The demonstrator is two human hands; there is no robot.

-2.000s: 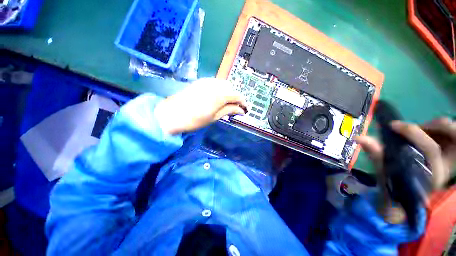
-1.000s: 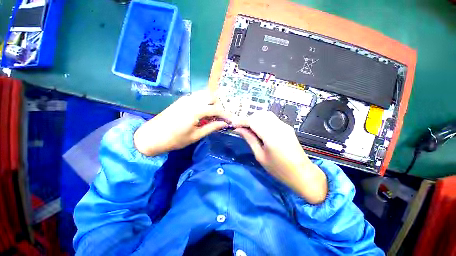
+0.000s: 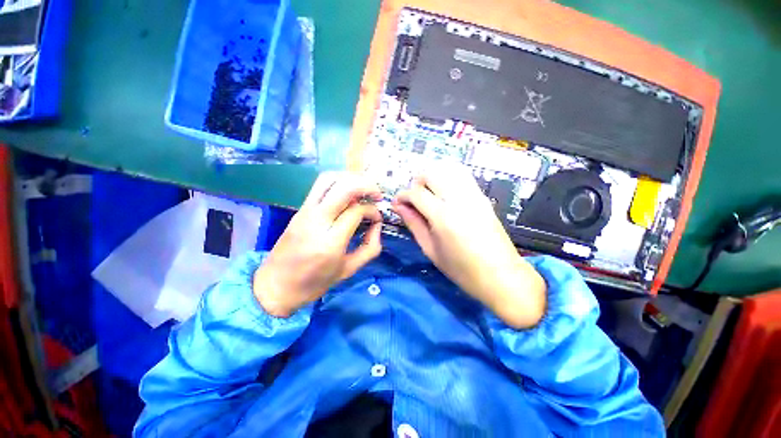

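Note:
An open laptop base point(image 3: 548, 154) lies in an orange foam tray point(image 3: 634, 43), with a long black battery point(image 3: 548, 98), a round fan point(image 3: 578, 205) and a green-white board point(image 3: 420, 150) showing. My left hand point(image 3: 321, 239) and my right hand point(image 3: 467, 239) meet at the board's near left corner. Their fingertips are bent close together over the front edge. Whether anything small is between the fingertips is hidden or too small to tell.
A small blue bin point(image 3: 184, 77) with black bits stands on a clear bag point(image 3: 300, 111) at the left. A blue tray point(image 3: 51, 77) is at the far left. The electric screwdriver point(image 3: 754, 224) lies at the right edge. Below the bench are white sheets point(image 3: 171, 257).
My right hand has put down the screwdriver and come to the board corner beside my left hand. Over the last second both hands stay there, with the fingertips slightly shifted.

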